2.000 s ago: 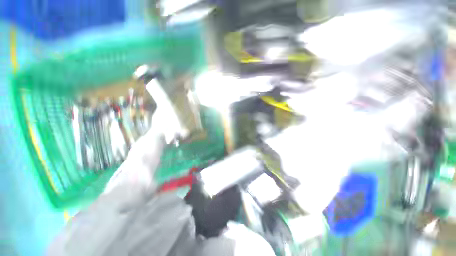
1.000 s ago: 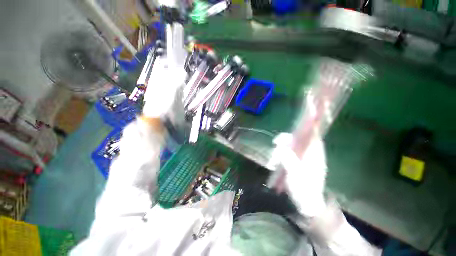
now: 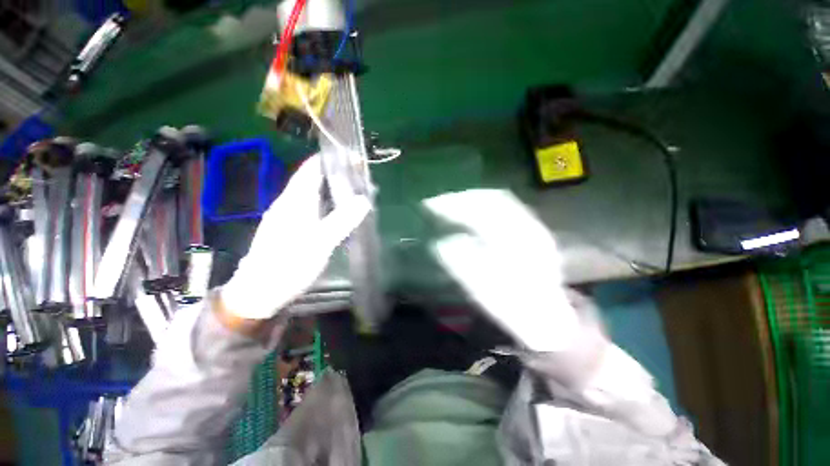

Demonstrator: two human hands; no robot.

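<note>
My left hand (image 3: 300, 241), in a white glove, is closed around a long silver actuator unit (image 3: 366, 264) and holds it upright in front of me. At its top are a black bracket (image 3: 320, 50), a silver motor can (image 3: 314, 14), a red wire, a blue wire and a yellow part (image 3: 296, 94). A thin white cable hangs beside the profile. My right hand (image 3: 501, 259), in a white glove, is just right of the unit, not touching it. It is blurred, with thumb and fingers apart, and nothing shows in it.
Several silver units (image 3: 100, 218) lie stacked at the left beside a blue bin (image 3: 240, 180). An iron stand with a yellow sponge (image 3: 559, 162) and a black cord stands at the right, near a dark flat object (image 3: 728, 227). A green basket (image 3: 801, 337) is at the lower right.
The view has swung right and down to the bench. The left hand now holds an upright unit in the middle. The right hand has come in beside it.
</note>
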